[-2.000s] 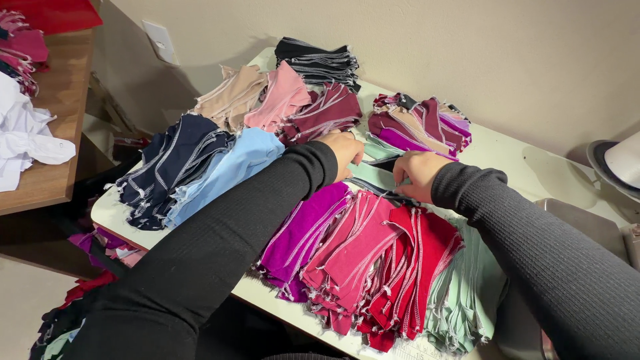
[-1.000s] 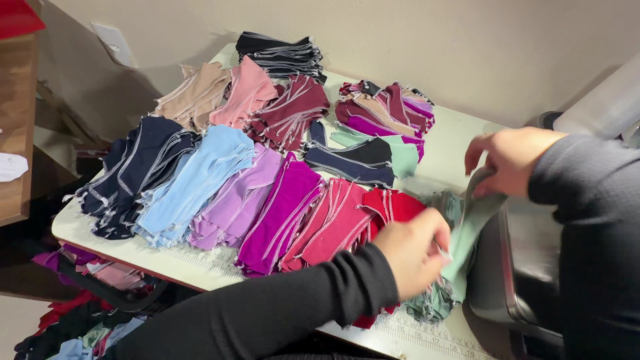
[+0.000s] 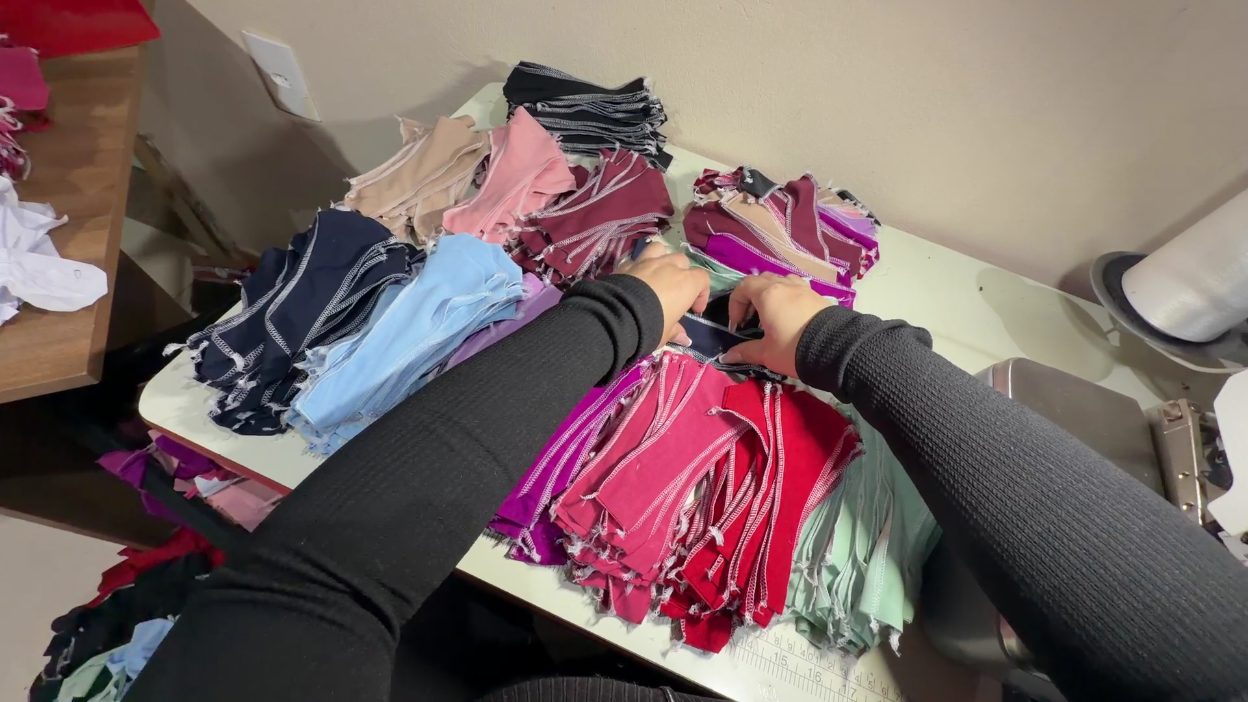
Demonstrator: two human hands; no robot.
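My left hand (image 3: 669, 288) and my right hand (image 3: 777, 320) are at opposite ends of a small pile of navy and black fabric pieces (image 3: 710, 338), fingers bent onto it; the hands cover part of it. Crimson-pink pieces (image 3: 653, 468), red pieces (image 3: 770, 487) and magenta pieces (image 3: 570, 478) lie just in front. Mint green pieces (image 3: 863, 546) fan out at the right. Behind my hands is a mixed-colour pile (image 3: 780, 229). Burgundy pieces (image 3: 609, 210) lie beyond my left hand. Light blue pieces (image 3: 414, 327) and navy pieces (image 3: 302, 302) are at the left. White overlock stitching edges many pieces.
The white table (image 3: 936, 292) carries more stacks: black (image 3: 590, 112), beige (image 3: 424, 171) and pink (image 3: 512, 171). A sewing machine (image 3: 1072, 409) stands at the right, near a white thread cone (image 3: 1189, 278). A wooden table (image 3: 88, 224) with white fabric is at the left.
Both hands have moved from the mint green pieces at the right back to the navy and black pile in the middle. The mint green pieces now lie beside the red ones, released.
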